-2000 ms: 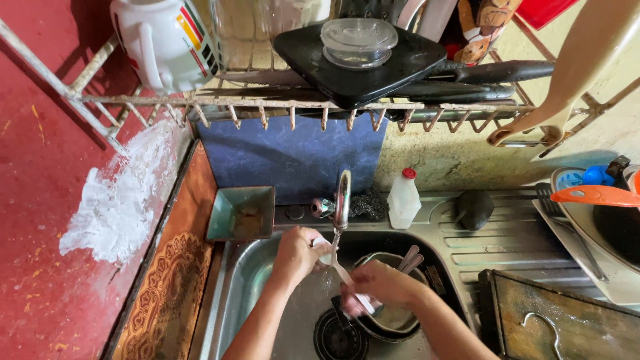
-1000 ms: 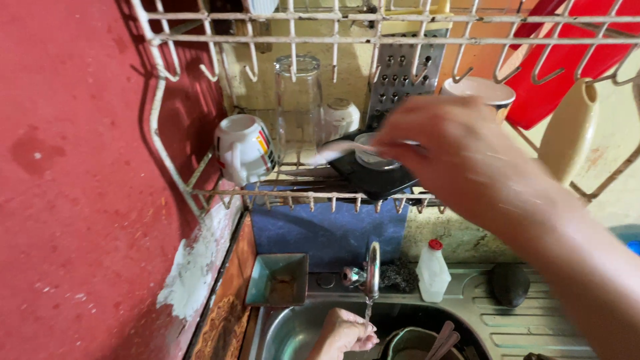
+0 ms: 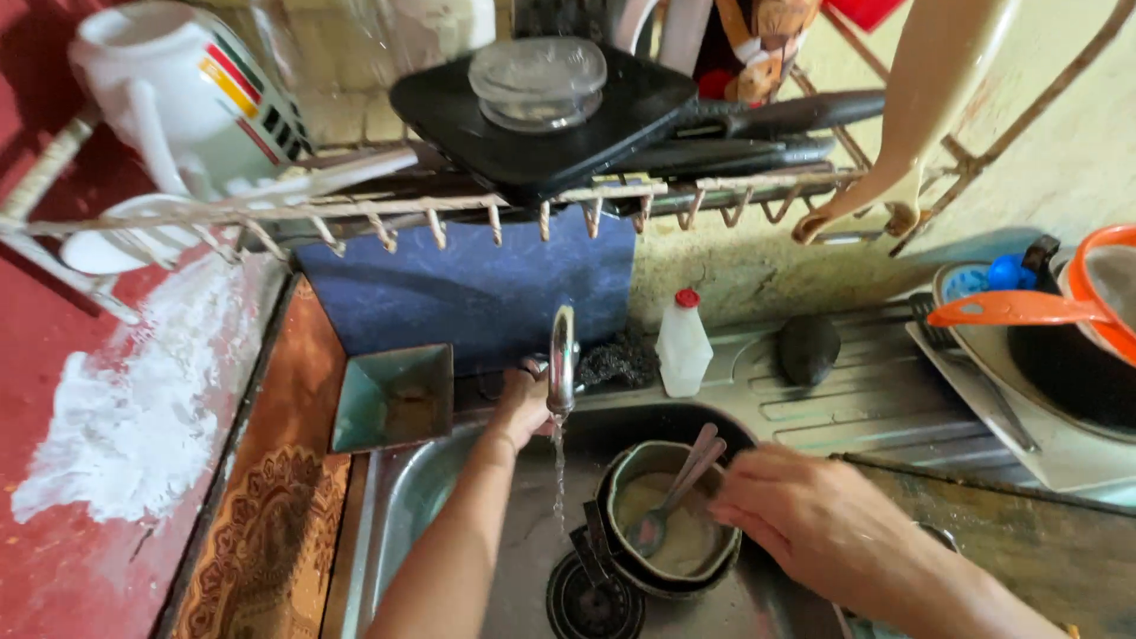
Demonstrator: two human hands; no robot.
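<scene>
My left hand [image 3: 524, 404] is at the chrome faucet [image 3: 562, 355], its fingers partly hidden behind the spout near the tap handle. A thin stream of water falls into the steel sink [image 3: 524, 550]. My right hand [image 3: 790, 510] hovers over or touches the right rim of a bowl [image 3: 621, 470], its fingers bent; whether it holds anything is hidden. That bowl sits in a dark pan and holds cloudy liquid and metal spoons [image 3: 697, 466]. A white plastic spoon [image 3: 133, 235] lies on the wire rack [image 3: 435, 209] at the left, near a white mug [image 3: 177, 89].
A square green dish [image 3: 395, 399] stands at the sink's back left corner. Behind the sink are a black scouring pad [image 3: 621, 359] and a red-capped bottle [image 3: 683, 346]. Dishes and an orange-handled strainer [image 3: 1021, 309] are stacked right. A wooden board [image 3: 1021, 550] lies at the lower right.
My right hand has come down from the rack, where it held a white utensil a second ago, to the bowl. My left hand has moved from under the water to behind the spout. The view has tilted down.
</scene>
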